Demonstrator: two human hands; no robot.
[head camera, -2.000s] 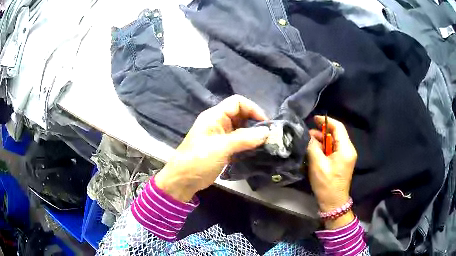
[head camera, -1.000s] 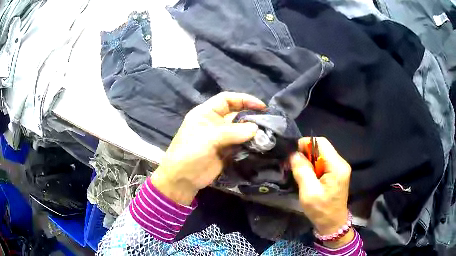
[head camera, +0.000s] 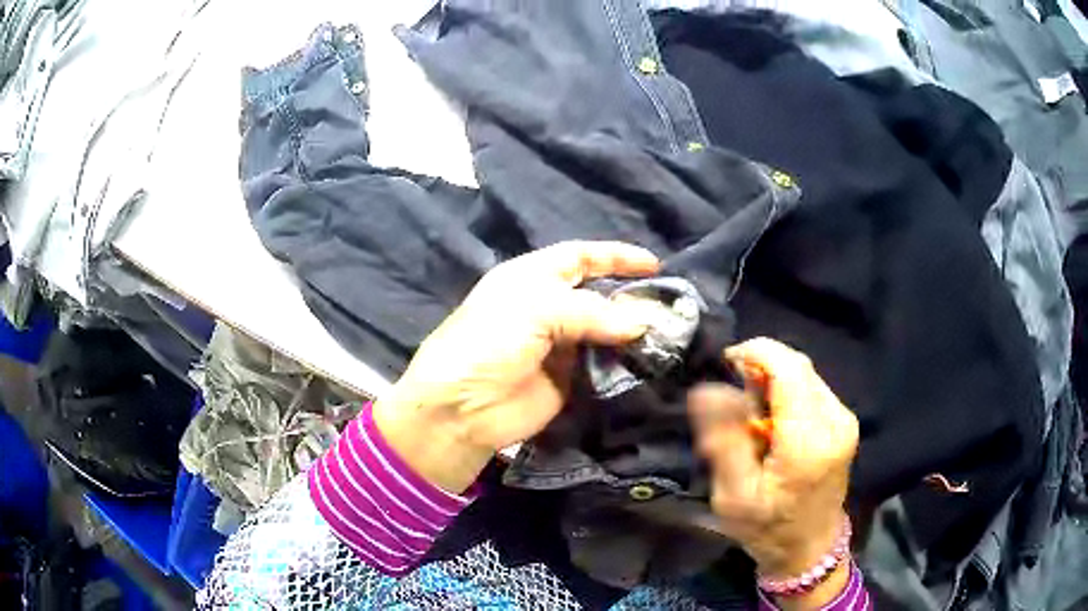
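Observation:
A charcoal jacket (head camera: 597, 179) with gold buttons lies over the table, one sleeve (head camera: 358, 215) stretched to the upper left. My left hand (head camera: 501, 358) pinches a bunched part of the jacket with pale grey inside fabric (head camera: 668, 328) turned out. My right hand (head camera: 776, 448) is just right of it, its fingers blurred. Orange thread snips (head camera: 761, 424) show only as a small patch between its thumb and fingers; the blades are not clear. A gold button (head camera: 642, 491) shows on the hem below the hands.
A black panel (head camera: 883, 287) spreads on the right, with a short orange-red thread (head camera: 949, 483) on it. Light grey garments (head camera: 72, 155) lie at the left of the white table (head camera: 215, 263). A blue crate (head camera: 131, 525) and crumpled grey cloth (head camera: 263, 418) are below left.
My left hand has turned the bunched fabric, and more pale inside shows. My right hand has shifted down and slightly right since a second ago; the snips show less.

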